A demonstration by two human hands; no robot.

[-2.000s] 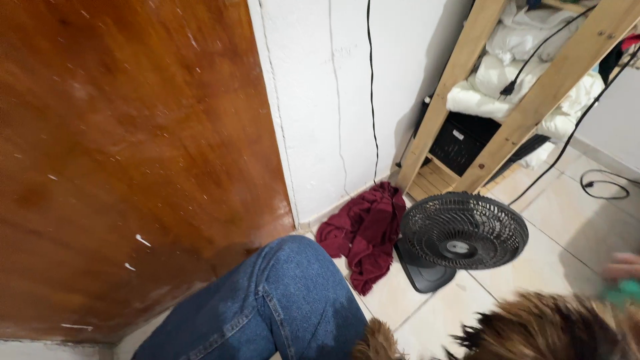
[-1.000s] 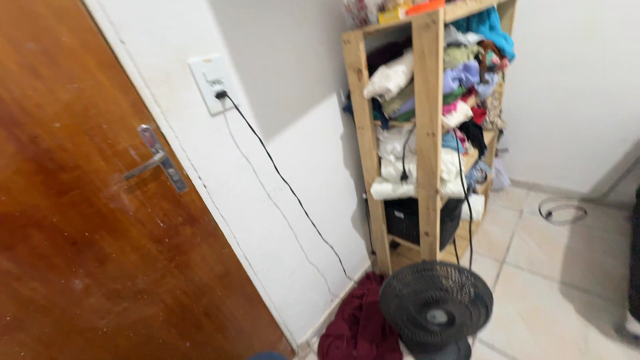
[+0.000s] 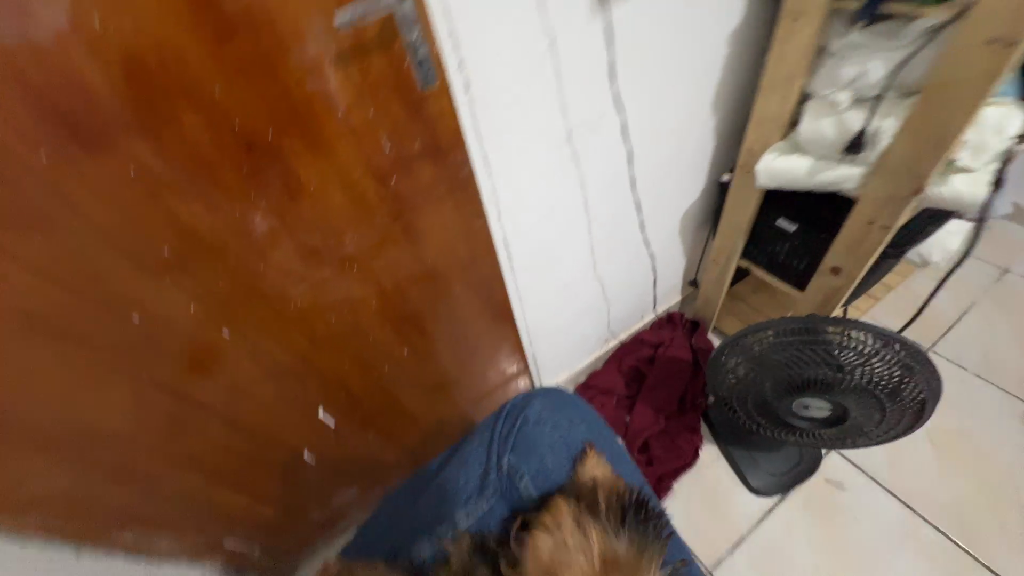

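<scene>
Neither my left hand nor my right hand shows in the head view. A small dog with brown and black fur (image 3: 592,524) is at the bottom centre, against my leg in blue jeans (image 3: 520,464). One ear and part of its head show; the rest lies below the frame. A black fan (image 3: 824,384) stands on the floor to the right of my knee. Beside its base, a crumpled maroon cloth (image 3: 652,392) lies along the foot of the wall.
A brown wooden door (image 3: 240,280) with a metal handle (image 3: 400,32) fills the left side. At the upper right stands a wooden shelf (image 3: 904,152) with white cloths (image 3: 848,144) and a black crate (image 3: 796,232). Cables hang along the white wall (image 3: 560,200).
The view has tilted up, then down again. Two seconds ago a blurred hand with something green showed at the right edge; now it is out of view. The dog's fur now shows farther left, over my leg.
</scene>
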